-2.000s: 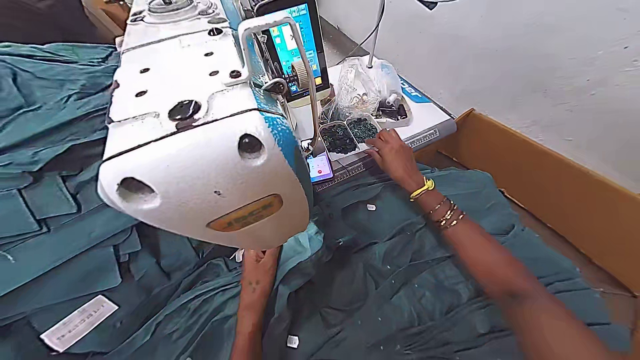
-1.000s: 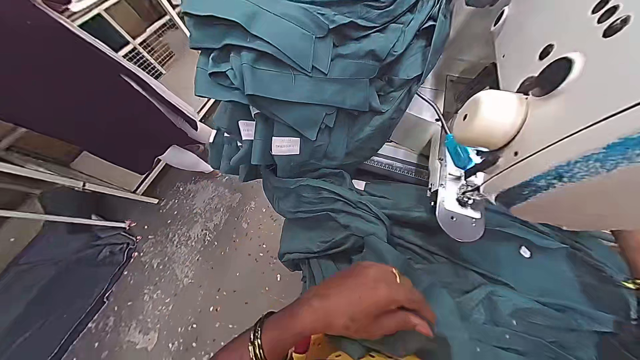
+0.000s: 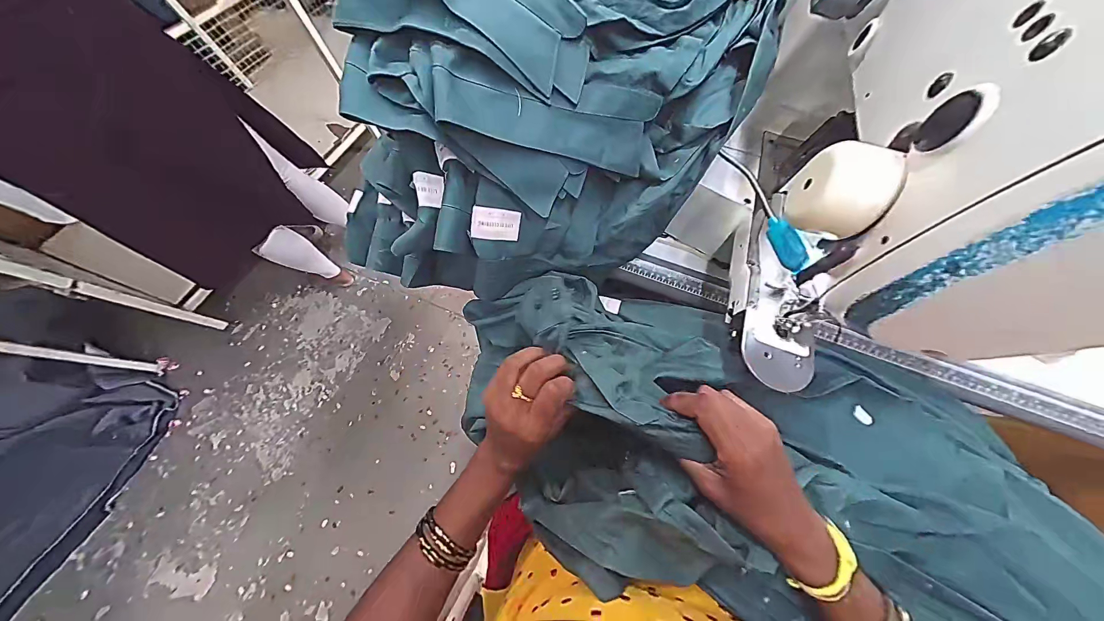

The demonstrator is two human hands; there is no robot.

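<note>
A teal fabric garment [image 3: 638, 362] lies bunched in front of me, left of and below the machine's foot. My left hand [image 3: 528, 410], with a gold ring, is closed on a fold at its left side. My right hand [image 3: 733, 440] grips the same garment between thumb and fingers, farther right. The sewing machine [image 3: 975, 259] stands at the right, its rounded metal plate [image 3: 778, 354] just above my right hand. More teal cloth spreads beneath and to the right, with a small white sticker [image 3: 862, 415] on it.
A tall stack of teal garments with collars and white labels [image 3: 552, 112] rises behind my hands. A metal ruler strip [image 3: 949, 371] runs along the table. At the left are a speckled floor [image 3: 302, 414], a metal frame [image 3: 112, 293], dark cloth [image 3: 69, 448] and part of another person's leg [image 3: 297, 250].
The view has swung left from the machine's front. My right hand, at the tray two seconds ago, is now on the garment. My left hand has moved up and closed on cloth.
</note>
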